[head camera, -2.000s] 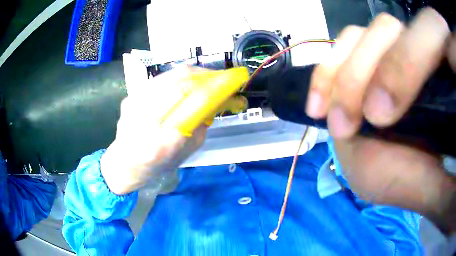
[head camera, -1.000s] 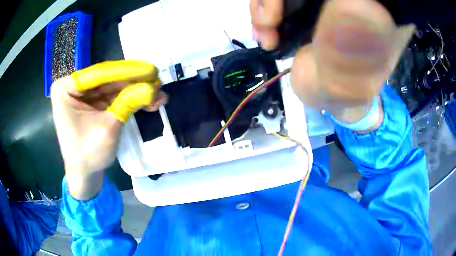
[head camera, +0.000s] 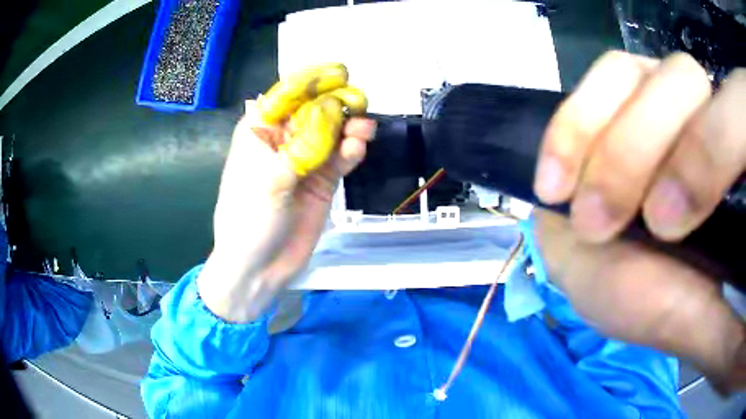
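The white housing (head camera: 384, 275) lies in front of me with its front edge near my smock. My right hand (head camera: 630, 176) grips the thick black electric screwdriver (head camera: 499, 135) above the housing's right part, hiding the round lens module. My left hand (head camera: 282, 188), with yellow finger cots, is raised over the housing's left side. Its fingertips are pinched around a tiny silvery bit that looks like a screw (head camera: 346, 110). A red-brown lead wire (head camera: 478, 323) with a small white plug hangs over the housing's front edge. The screwdriver's tip is not clearly visible.
A blue screw tray (head camera: 213, 78) full of small screws stands at the upper left on the dark green bench (head camera: 123, 176). The white mat (head camera: 393, 53) lies behind the housing. A blue sleeve (head camera: 45, 315) shows at the far left edge.
Since one second ago, my right hand has brought the screwdriver down over the lens module. My left hand has moved right and its fingertips have turned upward. The view has shifted, and the lens module is now hidden.
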